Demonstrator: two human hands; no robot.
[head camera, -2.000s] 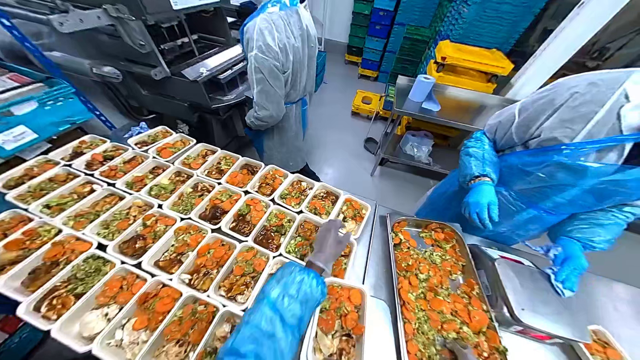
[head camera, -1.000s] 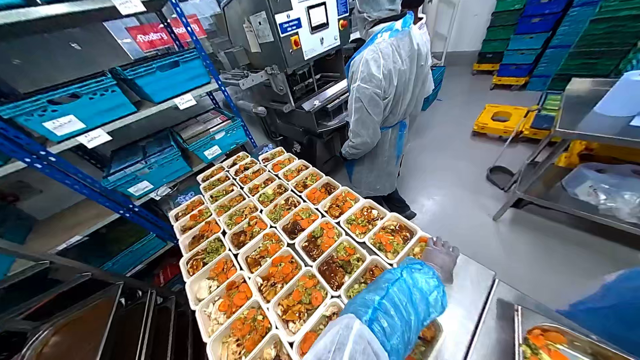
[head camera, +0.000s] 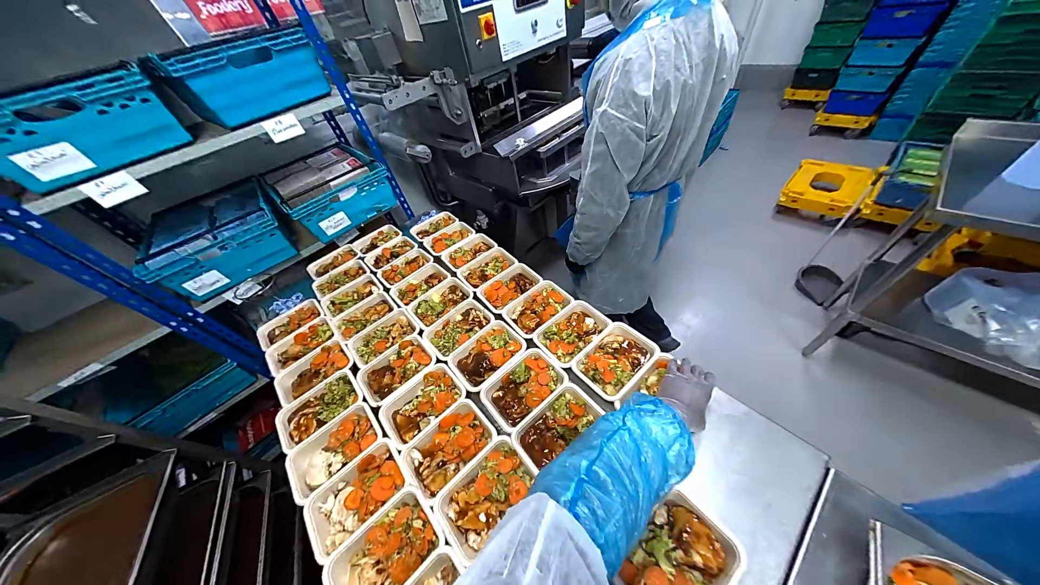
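Note:
My left hand (head camera: 687, 392), in a translucent glove with a blue plastic sleeve, is at the right edge of a white food tray (head camera: 652, 379). My arm covers part of that tray, and whether the fingers grip it is unclear. Many white trays stand in close rows on a steel table (head camera: 756, 463); they hold sliced carrots, broccoli and pieces in brown sauce, such as this tray (head camera: 615, 361). Another filled tray (head camera: 682, 540) sits nearer, under my forearm. A steel pan (head camera: 934, 561) with carrot slices shows at the bottom right corner. My right hand is out of view.
A person (head camera: 642, 162) in a white gown stands beyond the trays at a dark machine (head camera: 520, 138). Shelving with blue crates (head camera: 244, 77) is at the left. A steel trolley (head camera: 918, 317), yellow dollies (head camera: 825, 187) and stacked crates (head camera: 894, 53) are at the right.
The view has swung left, so the steel pan is now mostly out of view. My left hand was over a tray near the table's right edge and is now at a tray's outer side.

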